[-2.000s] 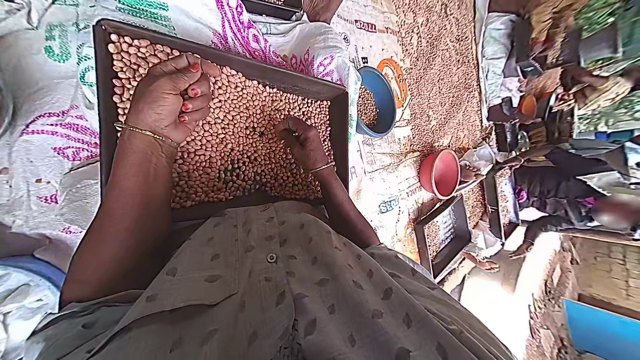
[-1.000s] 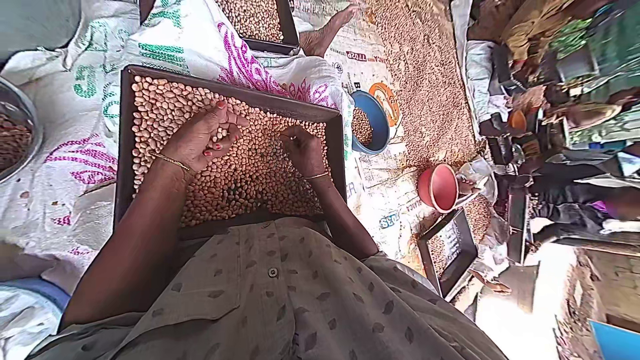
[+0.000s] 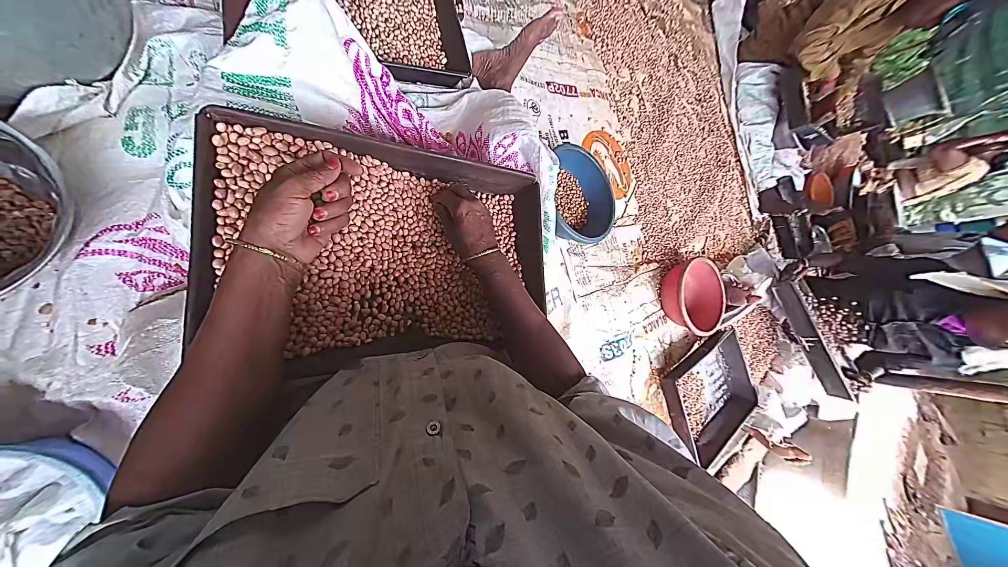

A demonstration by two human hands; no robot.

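Note:
A dark rectangular tray [image 3: 465,169] lies before me, spread with pinkish-brown nuts [image 3: 386,260] that look like shelled groundnuts. Over its left part is my left hand [image 3: 303,205], fingers curled toward the palm; something small may be inside, but the fingers hide it. My right hand [image 3: 466,219] is low over the nuts in the right part of the tray, fingertips bent down at them. Whether it pinches a nut cannot be made out. Each wrist wears a thin bangle.
Right of the tray stand a blue bucket [image 3: 602,197] with nuts and a red bucket [image 3: 693,295]. Another tray [image 3: 744,394] lies lower right, one more [image 3: 425,75] above. A metal basin [image 3: 59,189] is at left. Nuts [image 3: 669,118] cover the sheet; people sit at far right.
Both hands stay over the tray, with only small shifts of the fingers. The view has moved a little.

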